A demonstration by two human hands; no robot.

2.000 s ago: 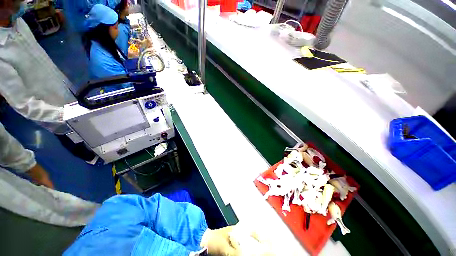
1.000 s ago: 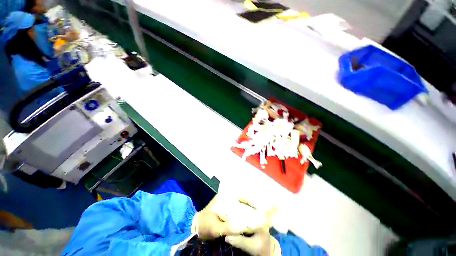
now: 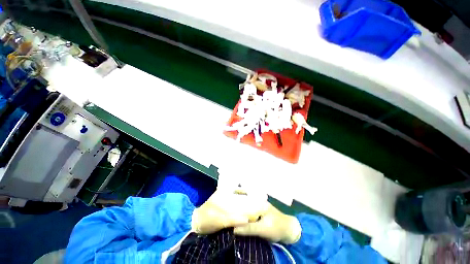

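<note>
My left hand (image 3: pixel 214 216) and my right hand (image 3: pixel 275 224), both in thin cream-yellow gloves, are together at the bottom centre, in front of my dark checked shirt. Their fingers meet and overlap over the near bench edge. The area around the fingers is washed out, so I cannot tell whether they hold anything. Beyond them, a shallow orange-red tray (image 3: pixel 286 150) sits across the bench sheet and green belt. A tangled heap of white parts (image 3: pixel 265 111) lies in it, with some black ends.
A blue parts bin (image 3: pixel 368 26) stands on the raised white shelf (image 3: pixel 247 31). White bench sheets (image 3: pixel 154 111) run along the line. A white test instrument (image 3: pixel 51 149) stands at left. A blue stool (image 3: pixel 178 188) is under the bench edge. A grey-green cylinder (image 3: pixel 433 210) stands at right.
The view has turned right and down. The tray, bin and instrument have shifted left in the picture. Both hands now show together; two seconds ago only one glove showed at the bottom.
</note>
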